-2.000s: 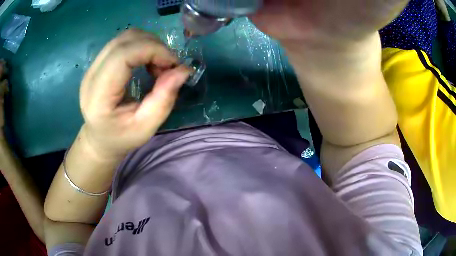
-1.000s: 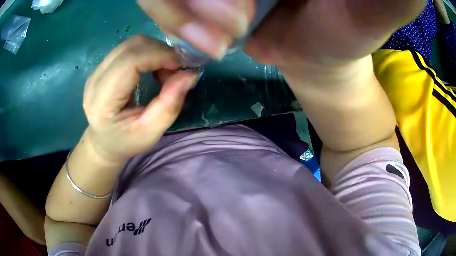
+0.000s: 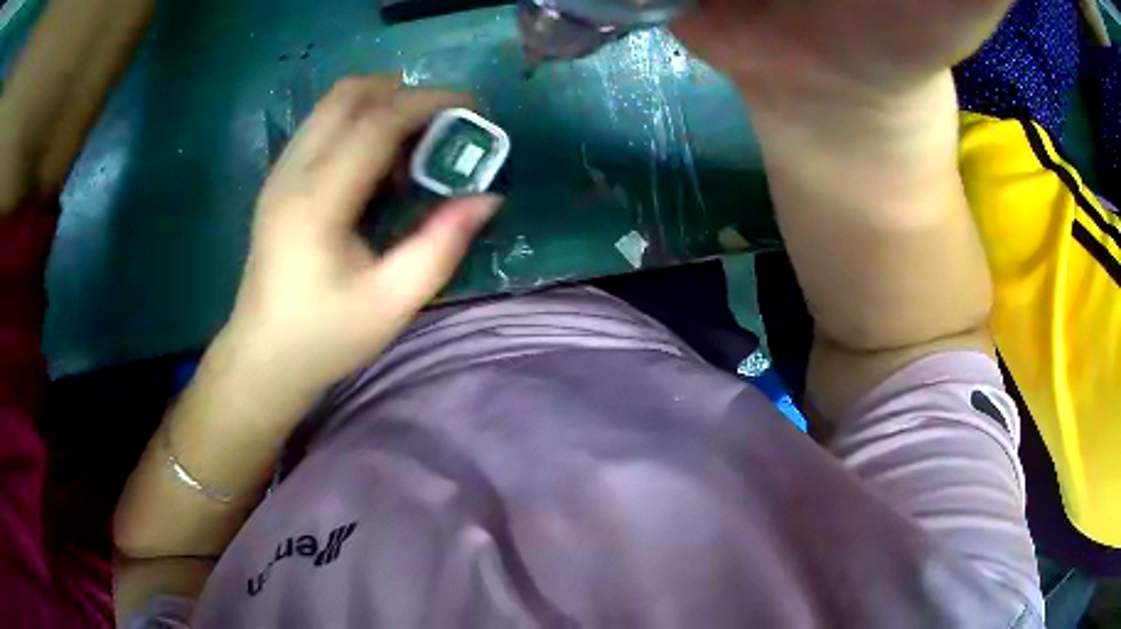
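My left hand [image 3: 338,215] holds a small rounded-square housing [image 3: 422,161] with a pale rim between its thumb and fingers, above the bench. A green circuit board [image 3: 462,154] with a pale component shows inside the rim, facing up. My right hand [image 3: 836,43] is at the top edge and partly cut off. It is closed around the electric screwdriver [image 3: 602,22], whose nose points down and left, up and to the right of the housing, apart from it. The screwdriver's upper part is out of the picture.
The dark green bench [image 3: 590,215] has pale scraps [image 3: 631,250] near its front edge. Part of a black tray [image 3: 430,10] shows at the top. Another person's arm [image 3: 74,86] reaches in at the left. A person in yellow [image 3: 1045,307] sits at the right.
The screwdriver has moved up and right, away from the housing. The housing is now turned with its open face up. Another person's arm has come in at the left, covering the plastic wrappers' place.
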